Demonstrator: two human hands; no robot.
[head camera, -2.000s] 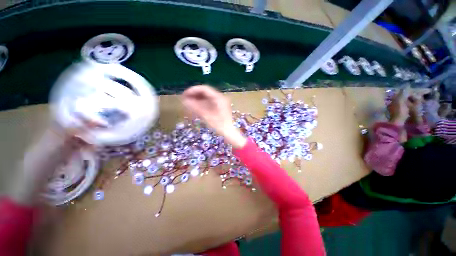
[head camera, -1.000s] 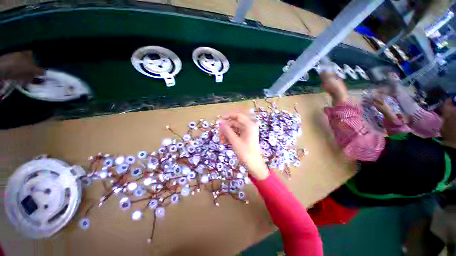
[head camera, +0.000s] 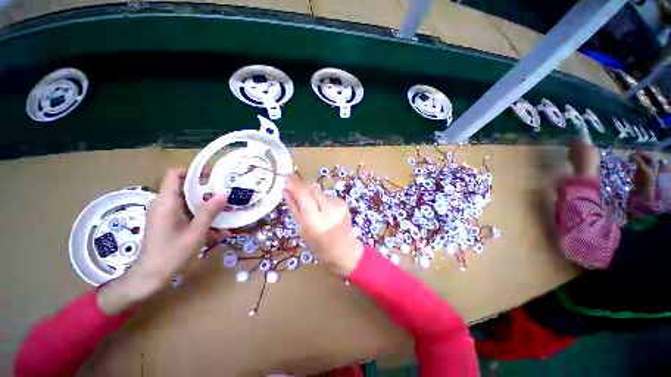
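Note:
My left hand (head camera: 163, 239) holds a round white housing (head camera: 277, 157) by its lower left rim, thumb over the face near a black square module (head camera: 240, 196). The housing is raised above the bench, its tab pointing up and away. My right hand (head camera: 321, 224) is at the housing's right side, fingertips at the rim; a thin dark lead runs from the housing's centre toward them. Whether a disc is under the fingers is too small to tell. A pile of wired discs (head camera: 434, 210) lies right of and below the housing.
A second white housing (head camera: 83, 239) lies at the left of the bench, partly behind my left hand. The dark green belt (head camera: 176, 96) carries several spaced housings. A grey metal post (head camera: 526, 74) crosses the upper right. Another person's checked sleeve (head camera: 588, 224) is at the right.
My left hand has come into view holding a housing up. My right hand has moved from over the disc pile to this housing's right rim. Housings on the belt have changed position.

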